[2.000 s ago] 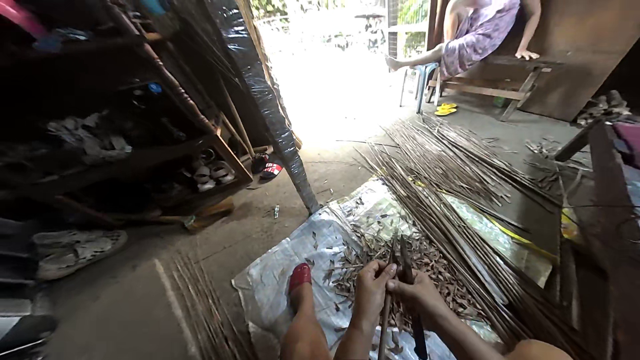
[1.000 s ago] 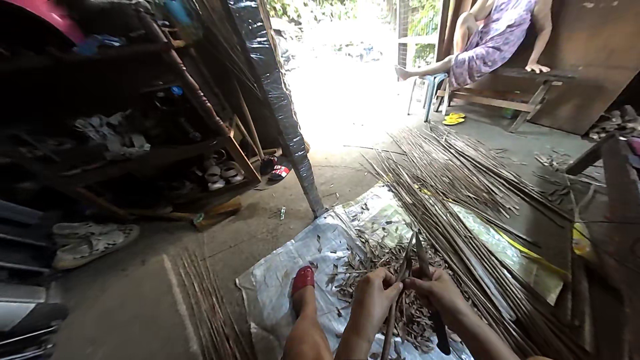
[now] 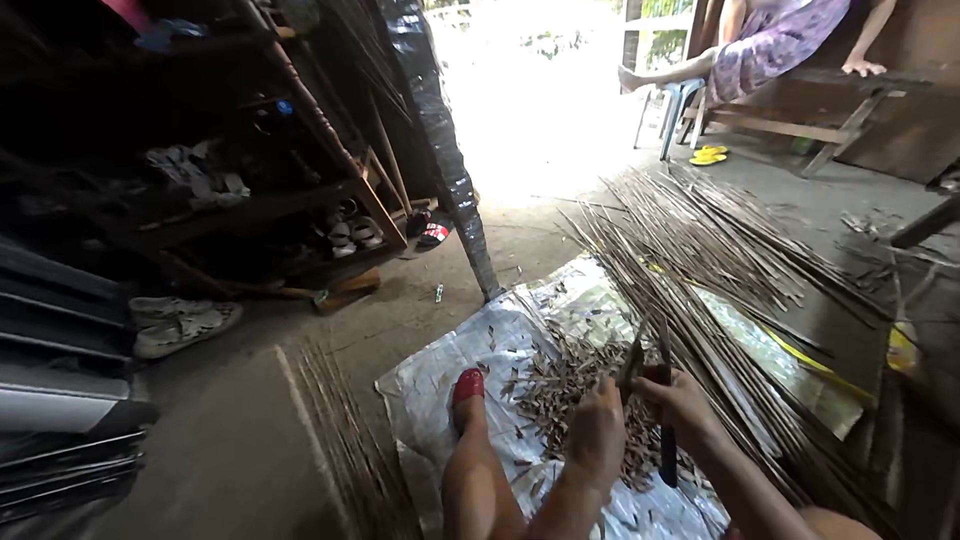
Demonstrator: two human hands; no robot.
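My left hand [image 3: 600, 427] grips a thin brown stick [image 3: 632, 360], its upper end pointing away from me. My right hand [image 3: 671, 401] holds a knife with a dark handle [image 3: 668, 457]; the blade [image 3: 664, 345] points up and away, close beside the stick. Below both hands, a heap of brown shavings [image 3: 555, 390] lies on a whitish plastic sheet [image 3: 435, 367]. Long thin sticks [image 3: 690, 330] are bundled across the sheet's right side, near my right hand. My foot in a red shoe [image 3: 469, 384] rests on the sheet.
More sticks lie on the floor at the right [image 3: 720, 232] and left [image 3: 352, 435]. A post wrapped in black plastic [image 3: 450, 150] stands ahead. A shoe rack [image 3: 300, 202] is at the left. A person [image 3: 780, 45] sits on a wooden bench [image 3: 780, 124], one leg over a stool [image 3: 679, 90].
The knife and the stick tip were apart in a crossed, V-like pose one second ago; now they are nearly side by side. Both hands keep their holds.
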